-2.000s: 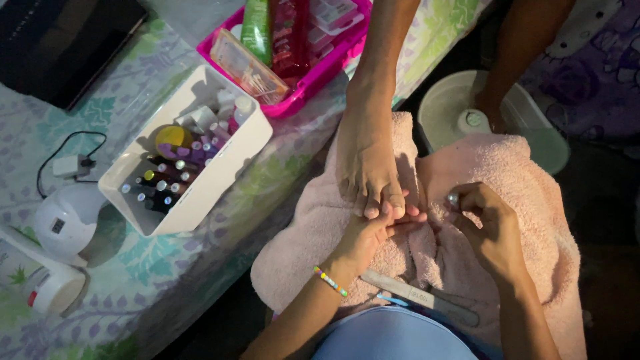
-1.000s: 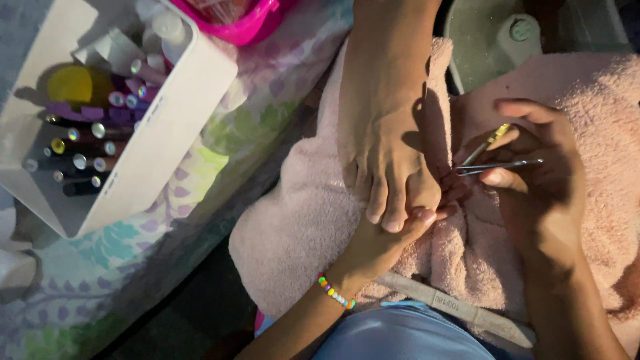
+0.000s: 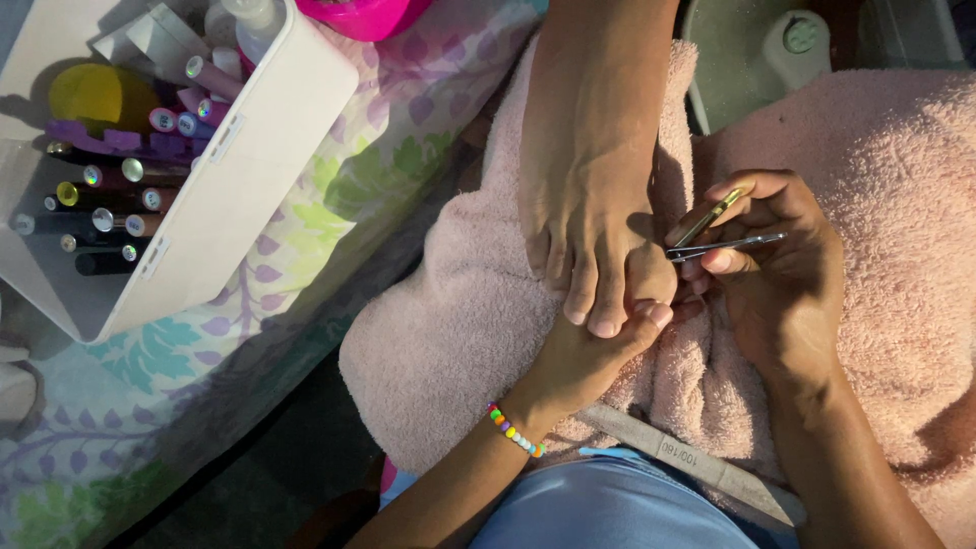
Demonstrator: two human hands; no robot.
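Another person's foot (image 3: pixel 598 152) rests on a pink towel (image 3: pixel 457 305) over my lap. My left hand (image 3: pixel 602 347), with a beaded bracelet (image 3: pixel 515 432) at its wrist, holds the front of the foot, thumb at the big toe (image 3: pixel 650 274) and the other fingers hidden beneath the toes. In my right hand (image 3: pixel 778 267) is a metal nail clipper (image 3: pixel 732 244) with a gold-coloured lever raised from its silver body. Its jaws are beside the big toe; whether they touch it I cannot tell. A grey nail file (image 3: pixel 686 457) lies across the towel near my waist.
On the left, a white bin (image 3: pixel 252 175) holds nail polish bottles (image 3: pixel 103 221) and a yellow round item (image 3: pixel 103 99) on a floral cloth (image 3: pixel 282 290). A pink container (image 3: pixel 370 15) is at the top. A basin of water (image 3: pixel 736 61) stands behind the towel at upper right.
My right hand has come closer to the big toe with the clipper, which shows its raised lever now and one second ago. The view has moved much closer since two seconds ago.
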